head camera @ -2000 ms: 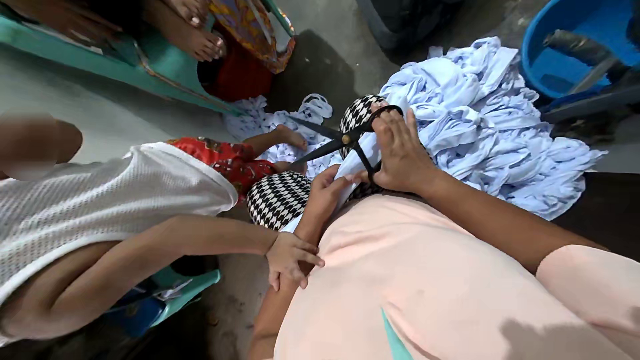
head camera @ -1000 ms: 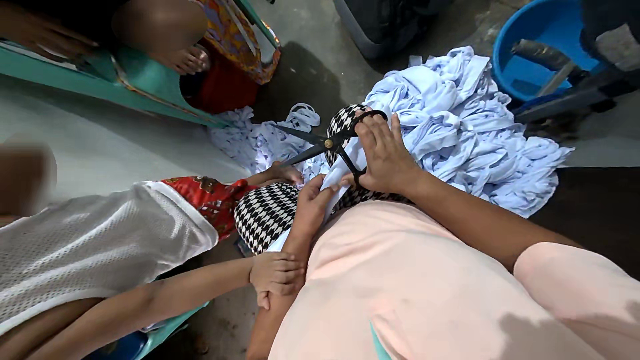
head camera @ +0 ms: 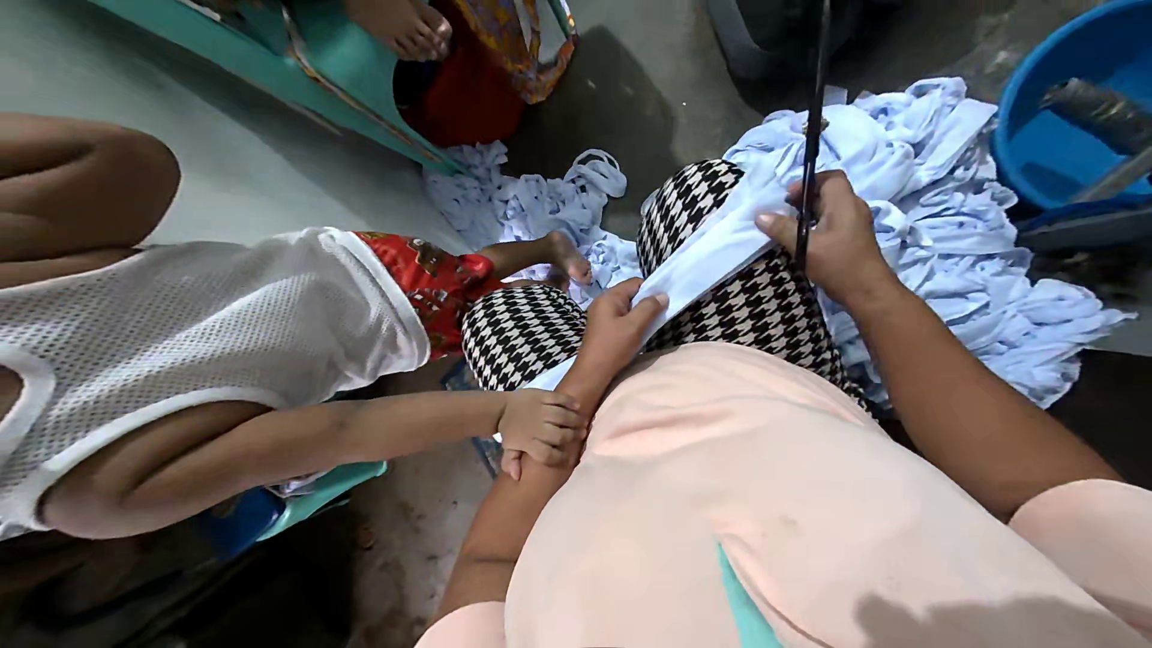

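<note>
My left hand (head camera: 623, 326) grips a pale blue fabric strip (head camera: 706, 261) that lies slanting over my lap, on black-and-white houndstooth cloth (head camera: 522, 331). Up and to the right, my right hand (head camera: 832, 229) pinches the same strip between thumb and fingers and also holds black scissors (head camera: 813, 135), seen edge-on and pointing toward the top of the view. Their handle loops are mostly hidden by the hand. Beyond my right hand spreads a large heap of pale blue fabric strips (head camera: 954, 234). Another person's hand (head camera: 543, 429) rests on my left forearm.
A person in a white mesh top (head camera: 216, 315) sits close on the left. A smaller heap of strips (head camera: 540, 202) lies on the floor near a bare foot. A blue basin (head camera: 1035, 117) stands at the right, a green bench (head camera: 360, 108) at the upper left.
The scissors, earlier spread across the strip between my hands, have turned upward, away from my left hand. My right hand now pinches the strip. The other person's hand stays on my left forearm.
</note>
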